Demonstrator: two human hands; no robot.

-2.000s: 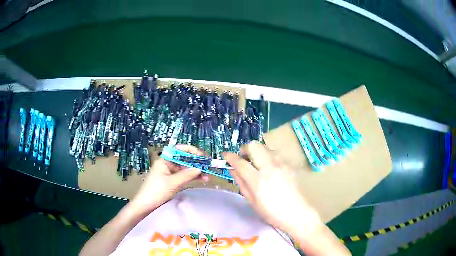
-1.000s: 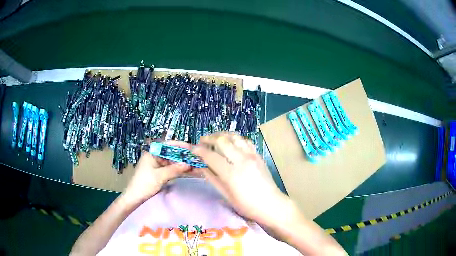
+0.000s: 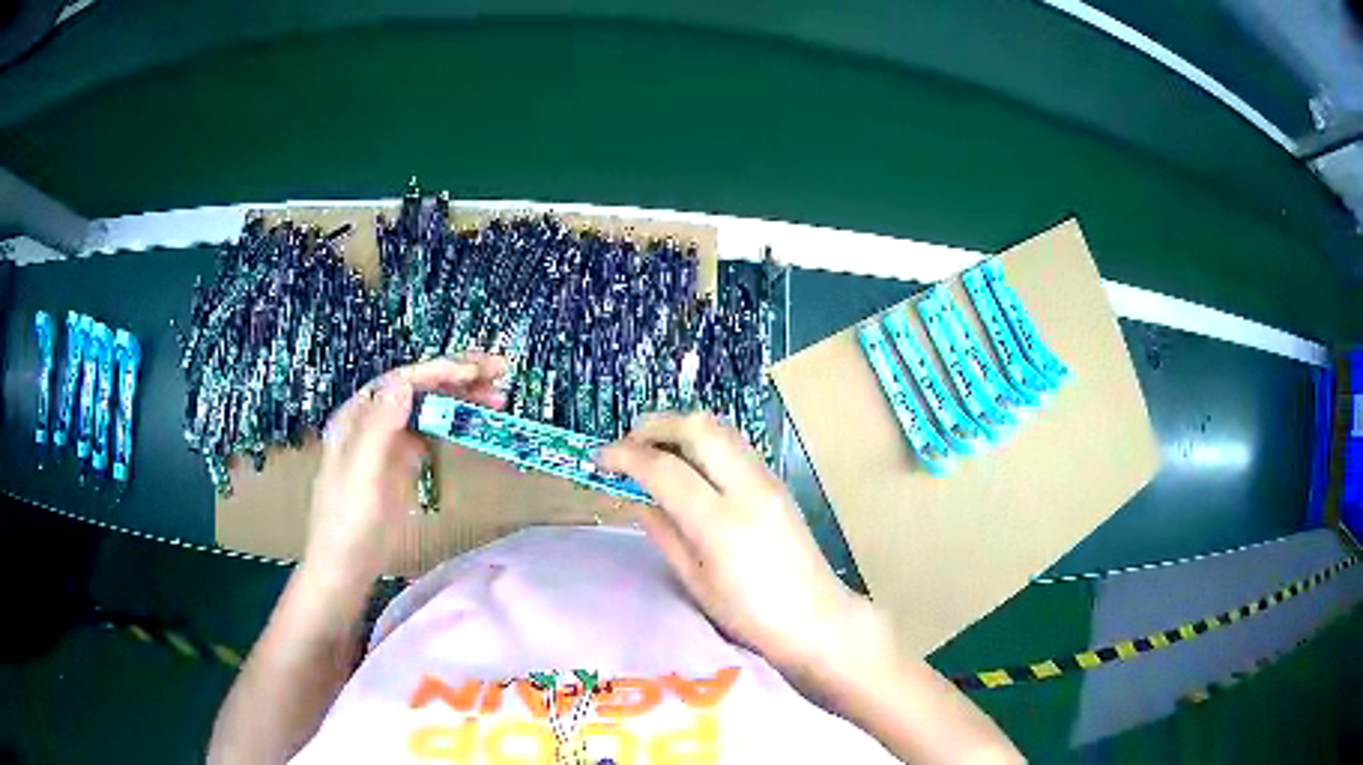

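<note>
A filled turquoise housing [image 3: 523, 443] with a green-black board inside is held between both hands over the near edge of the board pile, its left end slightly higher in the picture. My left hand [image 3: 374, 456] grips the left end, with its fingers over the far side. My right hand [image 3: 725, 501] holds the right end with thumb and fingers; the fingers hide part of that end. The board pile [image 3: 553, 307] of dark, green and silver sticks lies just beyond the hands.
Several empty turquoise shells [image 3: 964, 366] lie fanned on the right cardboard sheet [image 3: 1031, 493]. Several filled housings [image 3: 99, 396] lie at far left. Another cardboard sheet [image 3: 269, 508] lies under the board pile. A blue bin [image 3: 1350, 448] stands at the far right edge.
My left hand has moved left and up to the housing's end. My right hand has moved slightly right, uncovering more of the housing. The white piece seen on the board at first no longer shows.
</note>
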